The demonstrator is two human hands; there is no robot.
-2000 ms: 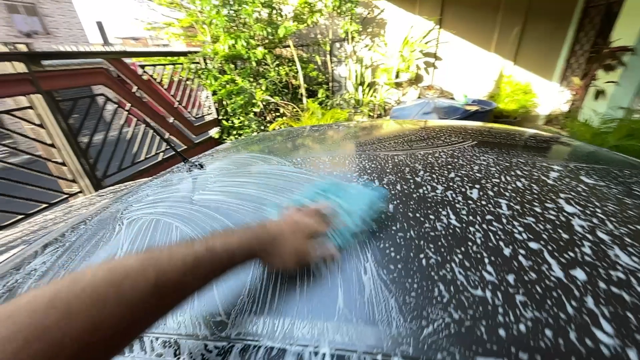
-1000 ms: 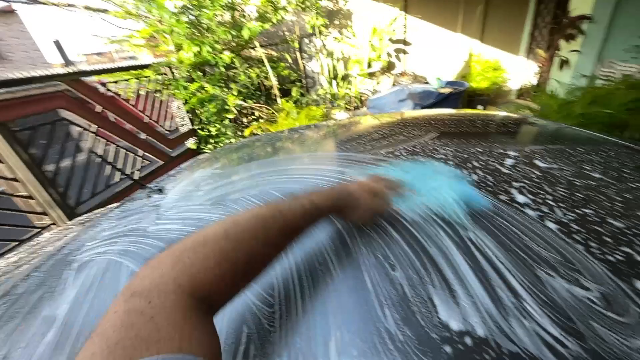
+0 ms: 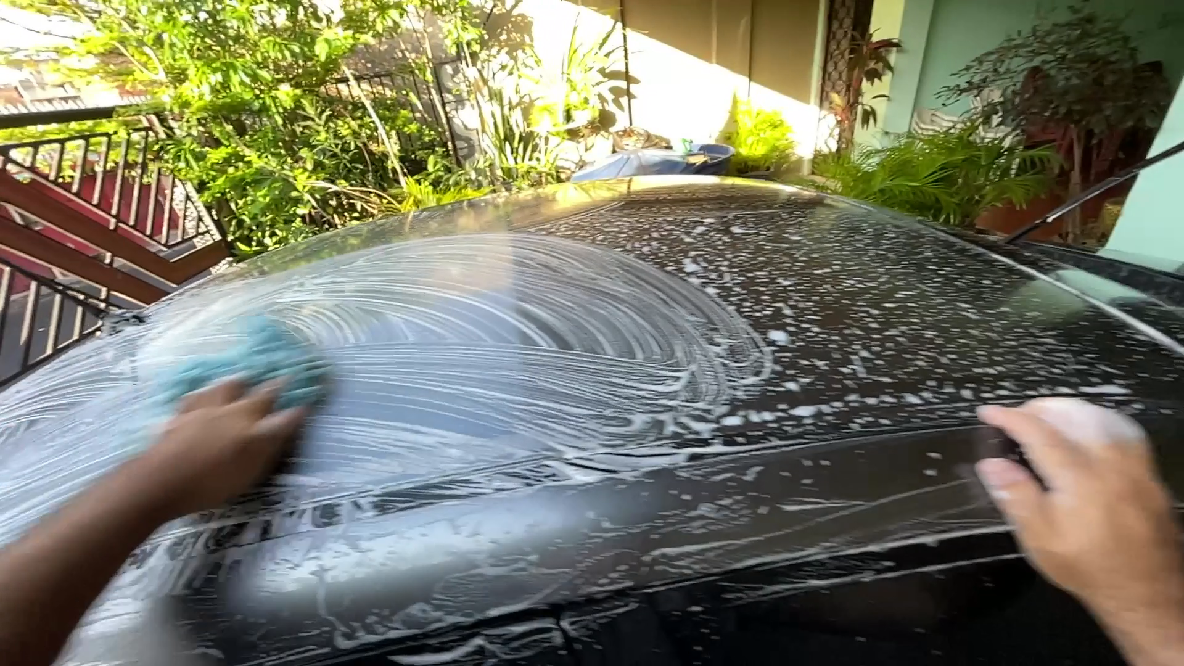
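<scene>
A light-blue wash mitt or cloth (image 3: 245, 361), blurred by motion, lies under my left hand (image 3: 227, 435) on the left part of a dark car's roof (image 3: 573, 324). Curved streaks of white suds cover the roof's left and middle, while foam spots dot its right part. At the right, my right hand (image 3: 1078, 490) is at the roof's near edge, fingers curled, with white foam on its back. Whether it grips anything is hidden. Suds also run along the side rail (image 3: 647, 518) above the dark side window.
A metal fence (image 3: 102, 213) stands at the left, beside leafy bushes (image 3: 305, 111). Beyond the roof are a blue tub (image 3: 708, 159) and a wall. Potted plants (image 3: 943, 176) and a thin black rod (image 3: 1091, 196) are at the right.
The blue mitt or cloth has swept back left from mid-roof, leaving suds streaks over what was spotted foam two seconds ago. My right hand has come into view.
</scene>
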